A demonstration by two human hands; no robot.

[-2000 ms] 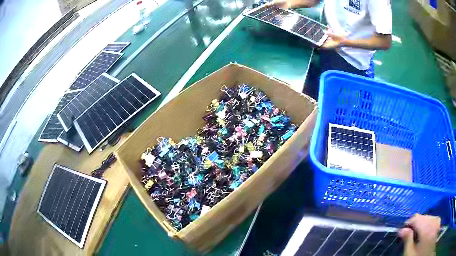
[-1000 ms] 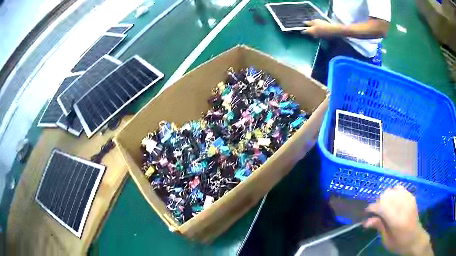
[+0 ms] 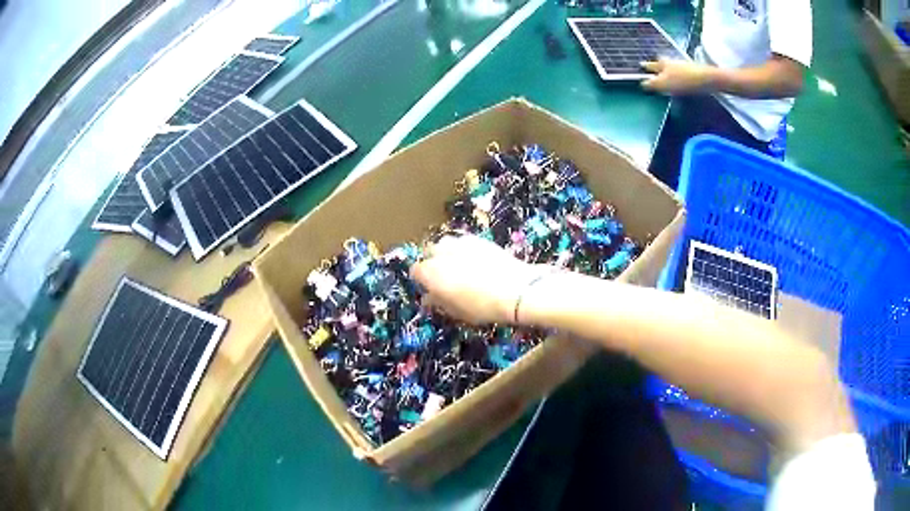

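My right hand (image 3: 467, 279) is over the binder clips (image 3: 399, 334) in the open cardboard carton (image 3: 574, 354). Its forearm crosses the carton's right wall from the lower right. The fingertips point down and left into the multicoloured clips and are partly hidden, so I cannot tell whether they grip one. My left hand is out of view.
A solar panel (image 3: 152, 365) lies on the cardboard sheet (image 3: 70, 439) at left; several overlapping panels (image 3: 261, 178) lie behind it. A blue basket (image 3: 848, 235) at right holds a panel (image 3: 731, 279). Behind it, a person (image 3: 753, 60) touches another panel (image 3: 624, 48).
My right hand has let go of the framed panel at the lower right and moved up and left into the carton. That panel is out of view. The scene has shifted slightly right.
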